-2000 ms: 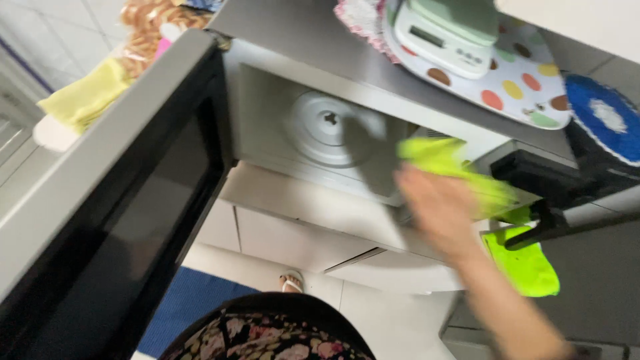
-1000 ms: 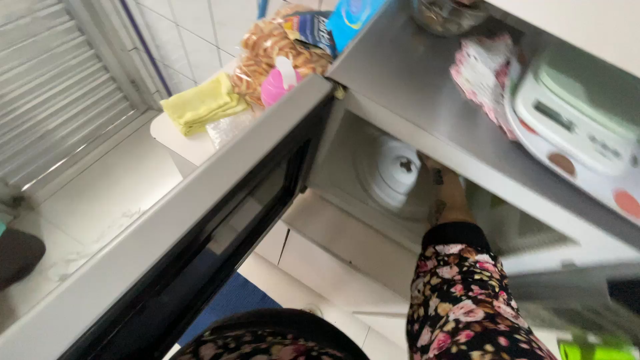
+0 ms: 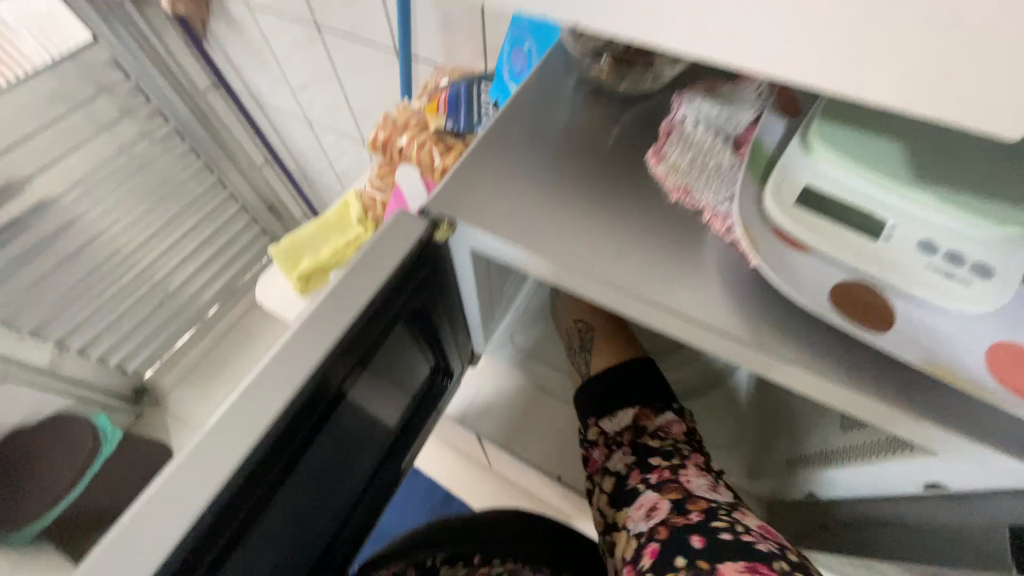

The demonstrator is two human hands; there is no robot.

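My right forearm, with a tattoo and a floral sleeve with a black cuff, reaches into the open microwave oven, near its hinge side. The top of the oven hides my right hand, so what it holds or touches cannot be seen. The microwave door, with a dark glass panel, stands swung out to the left of my arm. My left hand is out of view.
On the oven's metallic top lie a crocheted cloth, a spotted mat and a kitchen scale. Behind the door are a yellow cloth and a bag of snacks. A white cabinet overhangs the top.
Two seconds ago my right hand held a neon yellow cloth at the oven's right side; now it is inside, toward the left, hidden. The view has shifted left and closer.
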